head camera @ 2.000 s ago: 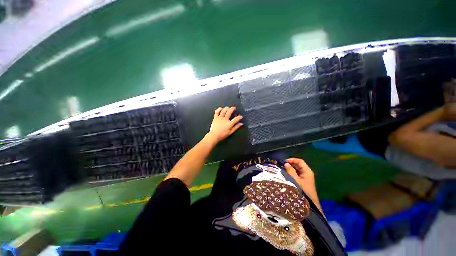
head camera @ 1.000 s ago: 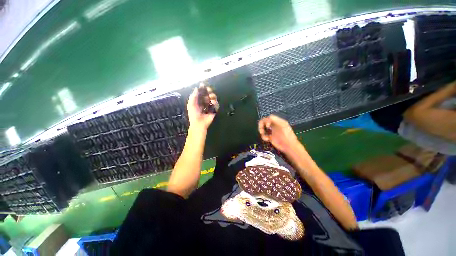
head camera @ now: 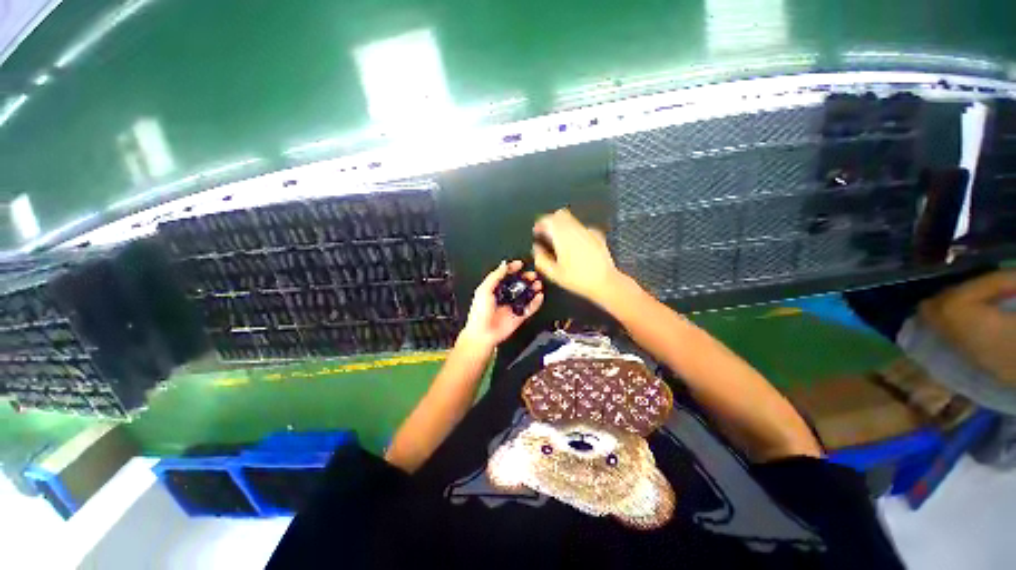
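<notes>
My left hand [head camera: 504, 306] is palm up over the front of the dark bench, with several small black parts [head camera: 516, 291] lying in the palm under curled fingers. My right hand [head camera: 570, 254] is just right of it and a little higher over the bench, back of the hand up, fingers bent; whether it pinches a part is hidden and blurred. A compartment tray filled with rows of black parts [head camera: 323, 273] lies left of my hands. A greyish tray with mostly silvery cells [head camera: 719, 200] lies to the right.
The green conveyor [head camera: 557, 45] runs behind the bench's white edge. Another filled tray [head camera: 50, 345] is far left. Blue bins [head camera: 251, 479] stand on the floor at lower left, cartons [head camera: 858, 406] at lower right. Another person's arm [head camera: 975, 323] is at the right edge.
My left hand has come down and right, toward my body, with the black parts. My right hand has moved up and left, beside it. Small parts seen on the bench are no longer visible.
</notes>
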